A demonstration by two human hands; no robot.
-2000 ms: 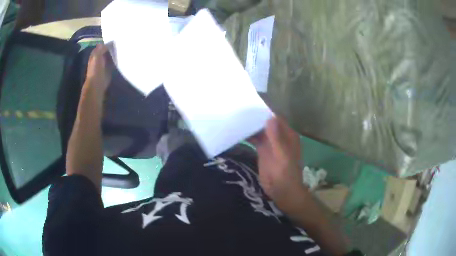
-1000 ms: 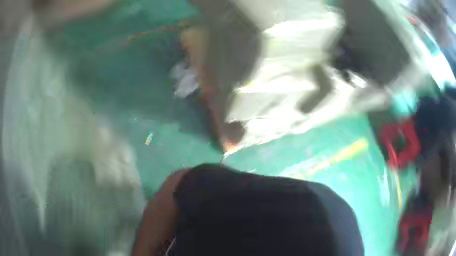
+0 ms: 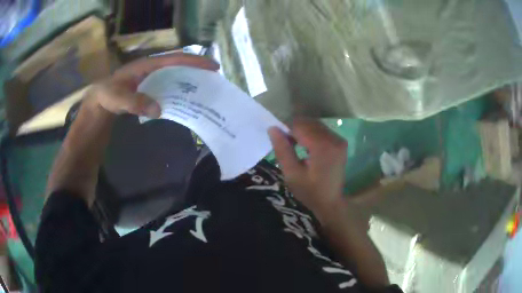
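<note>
A white printed label sheet (image 3: 214, 117) is held in front of my chest, slightly curved, with a large character and lines of text on it. My left hand (image 3: 129, 94) grips its left end between thumb and fingers. My right hand (image 3: 312, 157) pinches its right edge. A large wrapped package (image 3: 343, 57) in grey-green woven sack stands just beyond, at the top. Another white label (image 3: 248, 54) lies on its left side.
Brown open cartons (image 3: 57, 74) stand at the upper left. A dark chair seat (image 3: 149, 166) is below my hands. A grey-green wrapped block (image 3: 452, 229) is at the lower right, near crumpled white scraps (image 3: 395, 162) and cardboard on the green floor.
The view swung away and came back. Two sheets showed in my hands two seconds ago; now one printed sheet shows between both hands. A wrapped block now shows at the lower right.
</note>
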